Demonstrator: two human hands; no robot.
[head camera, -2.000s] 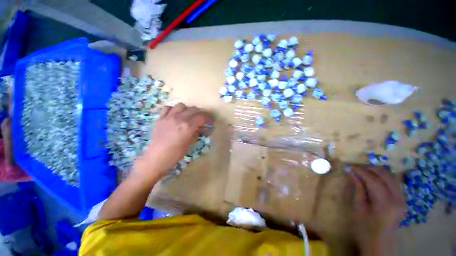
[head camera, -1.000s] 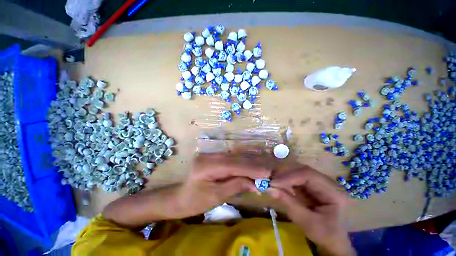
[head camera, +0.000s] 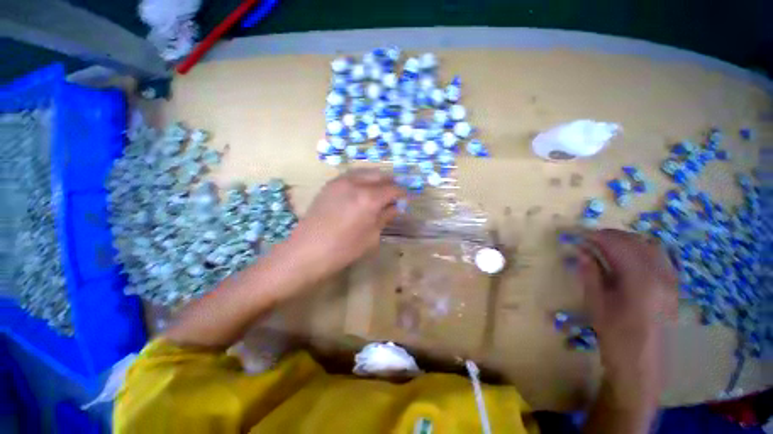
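My left hand (head camera: 352, 212) is at the near edge of the cluster of assembled pieces (head camera: 394, 110), with one small blue-and-white assembled piece (head camera: 402, 205) at its fingertips. My right hand (head camera: 631, 275) is blurred, over the left edge of the heap of blue-and-white pieces (head camera: 720, 246). A small blue piece (head camera: 570, 240) shows at its fingertips; whether it is gripped is unclear. Several more pieces (head camera: 576, 331) lie left of the right wrist. Grey-green caps (head camera: 195, 225) are heaped at the left.
A blue bin (head camera: 95, 212) of caps stands far left. A white bottle-like object (head camera: 576, 139) lies upper right. A white disc (head camera: 489, 260) sits at the taped patch (head camera: 432, 297). A white wad (head camera: 386, 358) is at the near edge. A red stick (head camera: 216, 36) lies beyond the upper left edge.
My hands were together over the patch around one piece. Now they are apart: the left has moved up to the cluster with a piece, the right has moved to the blue-and-white heap.
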